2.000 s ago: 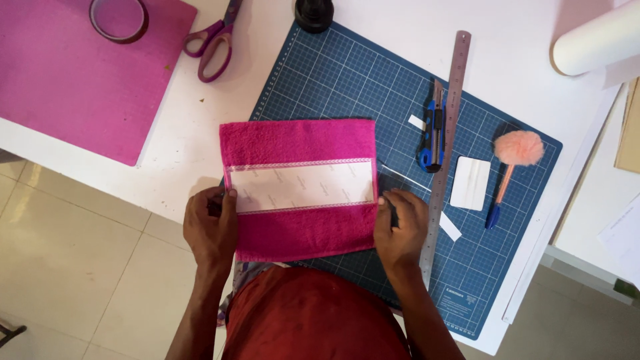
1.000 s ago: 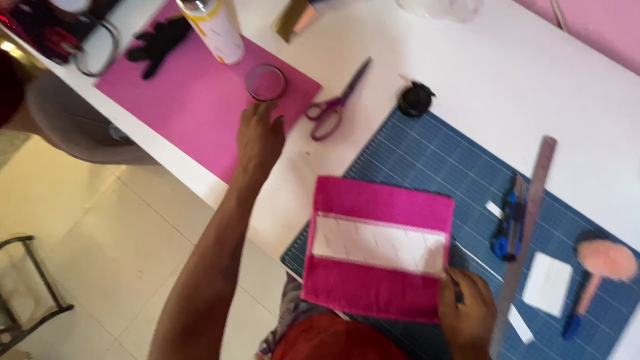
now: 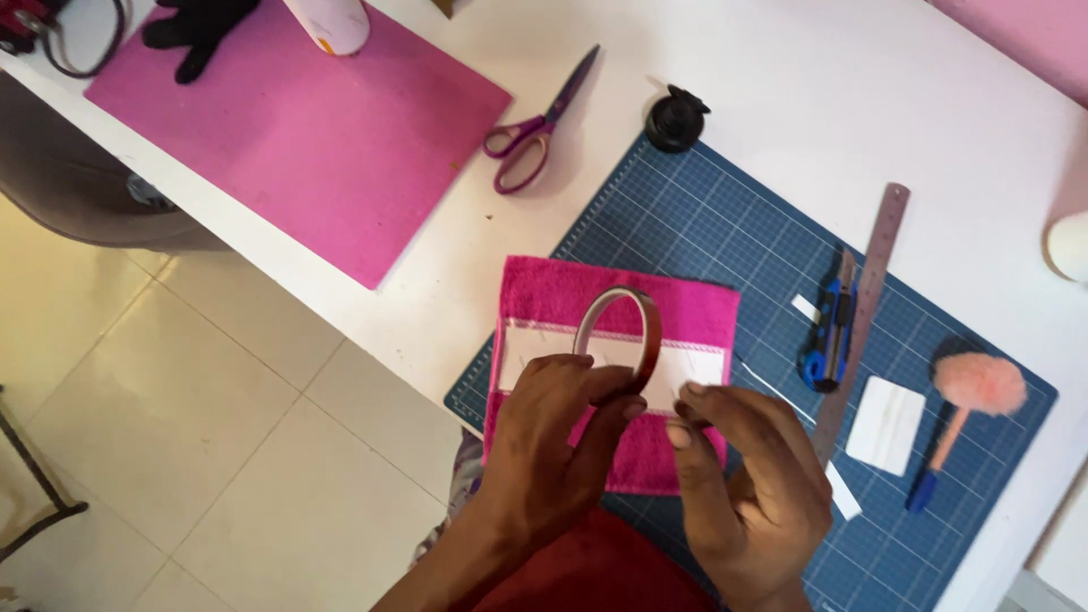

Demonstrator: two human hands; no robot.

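Note:
My left hand (image 3: pixel 561 425) holds a roll of brown adhesive tape (image 3: pixel 651 336) upright above a magenta towel (image 3: pixel 552 285). Just right of the roll is my right hand (image 3: pixel 748 476), thumb and forefinger close together at the tape side; whether a tape end is between them cannot be told. Across the towel lies a white strip of paper or fabric (image 3: pixel 697 365) with faint print, partly hidden by the roll and hands. The towel rests on a blue gridded cutting mat (image 3: pixel 731 212).
On the mat lie a blue utility knife (image 3: pixel 831 331), a steel ruler (image 3: pixel 871 289), a white card (image 3: pixel 886 425) and a pompom pen (image 3: pixel 977 387). Purple-handled scissors (image 3: pixel 540 132) lie left of a black round object (image 3: pixel 676 121). Further left are a pink sheet (image 3: pixel 323 144), a black glove (image 3: pixel 200 34) and a white cylinder (image 3: pixel 336 21).
The tape roll was on the pink sheet, with my left hand reaching to it; now that hand holds it over the towel. My right hand has left the towel's edge and come up beside the roll.

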